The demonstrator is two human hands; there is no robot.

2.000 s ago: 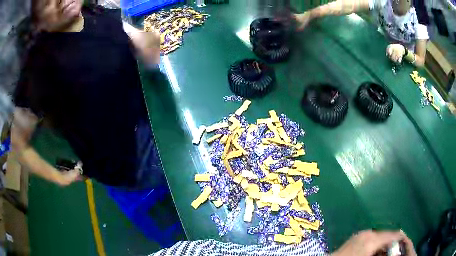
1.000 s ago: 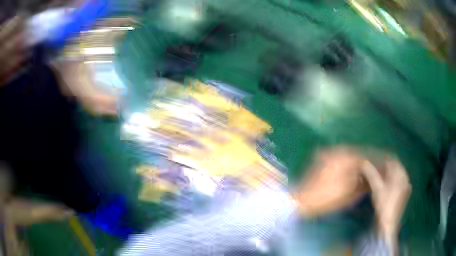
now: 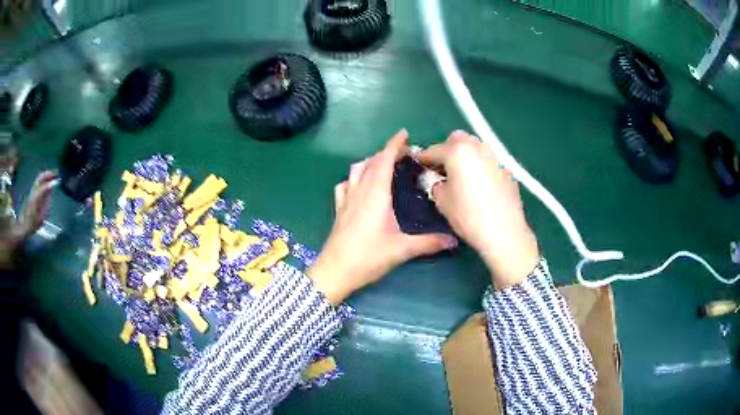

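My left hand grips a black round housing from its left side and underneath, in front of me. My right hand is at the housing's upper right, with its fingertips at the top opening. White covers show on right-hand fingertips. Whether the right fingers pinch a small piece is hidden. A large pile of yellow and blue-purple patterned strip pieces lies to the left of my left forearm.
Several black ribbed housings stand at the back and left, one nearest, others at right. A white cable curves past my right hand. An open cardboard box is under my right forearm. Another person's hand is at far left.
The view has swung right, so the strip pile now sits at the left. Both hands have come together in mid-view around a black housing.
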